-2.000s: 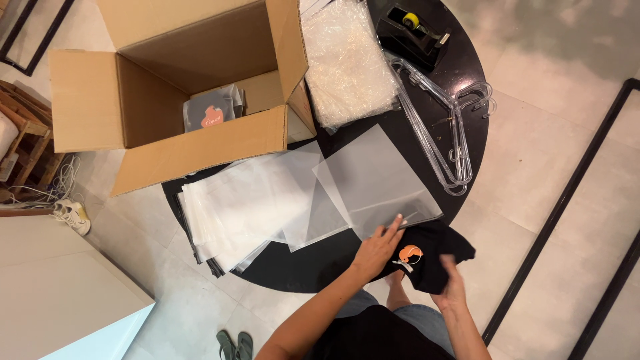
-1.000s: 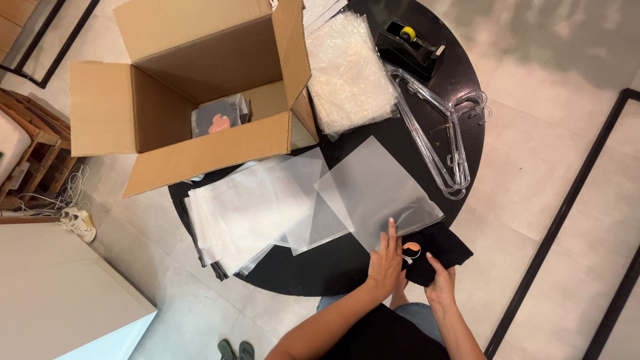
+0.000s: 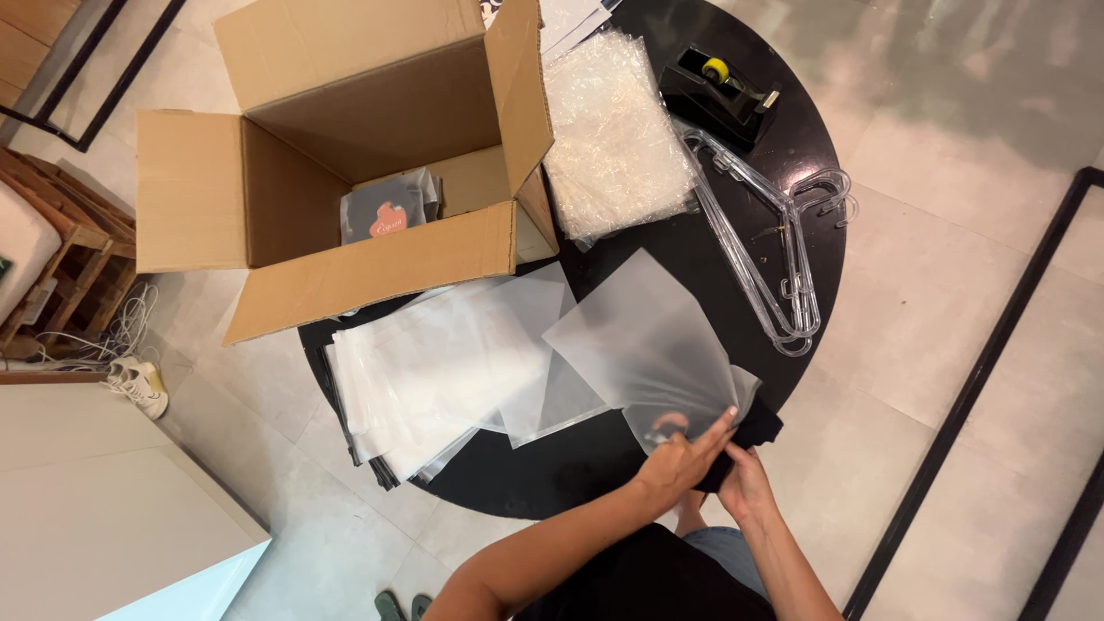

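Note:
A translucent plastic bag lies at the near right part of the round black table, its lower end creased over a folded black garment. The garment's orange print shows through the film. My left hand holds the bag's edge, fingers pressed on it over the garment. Under the garment's near edge, my right hand grips the black cloth, its fingers partly hidden. To the left lies a fanned stack of plastic bags.
An open cardboard box with bagged dark items stands at the back left. Beside it lie a pack in clear film, a tape dispenser and clear plastic hangers, on the black table.
The bag's near end, flat before, now lies creased over the garment, whose print was uncovered two seconds ago. Both hands have come close together at the bag's edge.

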